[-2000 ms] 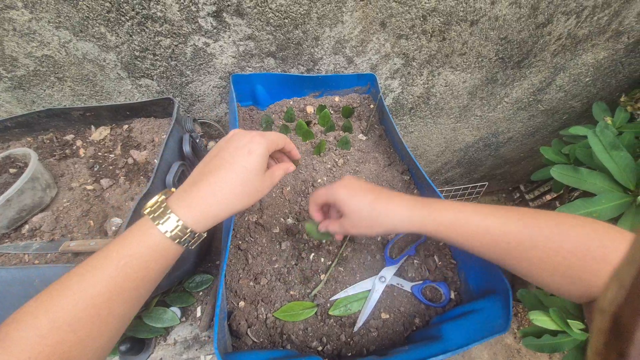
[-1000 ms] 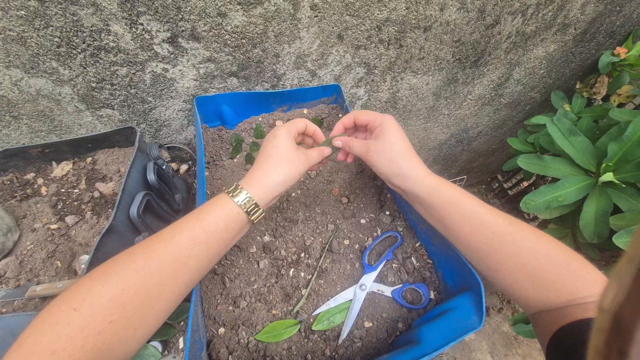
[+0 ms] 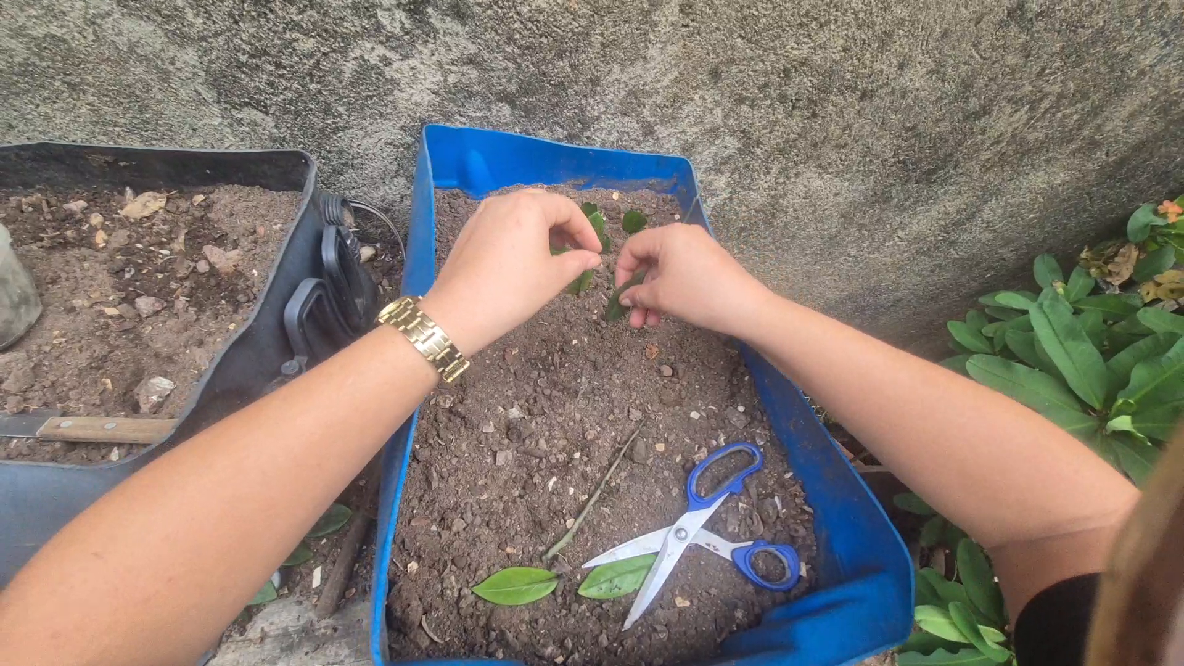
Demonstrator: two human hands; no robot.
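Observation:
My left hand [image 3: 518,264], with a gold watch [image 3: 424,339] on its wrist, is over the far part of the blue plastic planter [image 3: 400,481], thumb and forefinger near each other; whether a leaf is between them I cannot tell. Beside it my right hand [image 3: 689,277] pinches a dark green leaf [image 3: 622,298] just above the soil [image 3: 518,453]. Other small leaves [image 3: 635,221] stand in the soil behind, partly hidden by my hands. Nearer lie open blue-handled scissors [image 3: 682,534], a thin green stem [image 3: 592,499] and two loose leaves [image 3: 515,585].
A black planter [image 3: 250,342] of soil stands at the left, holding a wooden-handled knife [image 3: 109,429] and a grey container [image 3: 14,291]. A rough concrete wall [image 3: 814,120] rises behind. Leafy plants [image 3: 1073,361] grow at the right.
My hands were together at a leaf one second ago and are now slightly apart, with the right one lower at the soil. The scissors, the stem and the loose leaves have stayed in place.

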